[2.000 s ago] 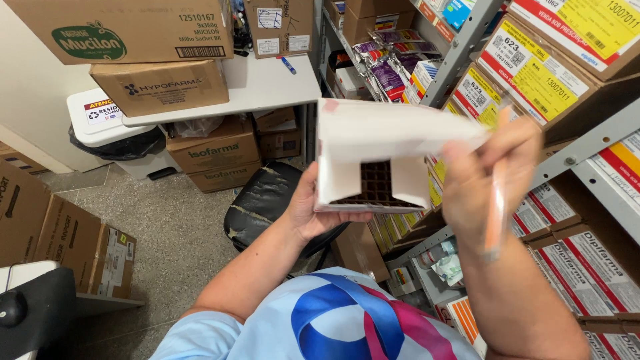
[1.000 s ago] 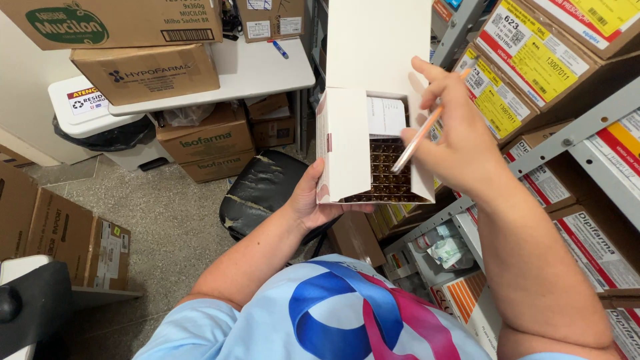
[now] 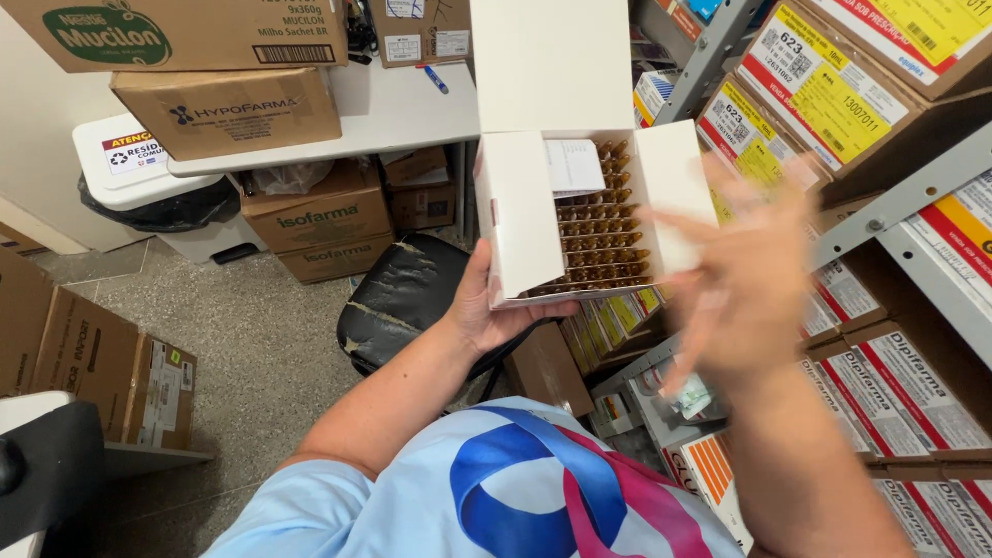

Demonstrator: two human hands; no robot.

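An opened white cardboard box [image 3: 527, 217] is held up in front of me, its lid raised and its side flaps spread. Inside stand rows of amber glass ampoules [image 3: 604, 232] between thin dividers, and a folded paper leaflet [image 3: 574, 167] lies on them at the upper left. My left hand [image 3: 492, 310] grips the box from below at its lower left corner. Blurred by motion, my right hand [image 3: 744, 263] is at the right side flap; whether it touches the flap or holds anything cannot be told.
Metal shelving [image 3: 891, 217] with labelled cartons [image 3: 829, 85] rises close on the right. Ahead stands a white table [image 3: 403, 112] bearing cartons and a blue marker [image 3: 435, 79]. A torn black seat [image 3: 403, 302] is below the box, and a white lidded bin [image 3: 128, 167] is at left.
The box was partly covered by its lid two seconds ago; now the lid stands up and the ampoules show. My right hand has moved from above the ampoules to the box's right side.
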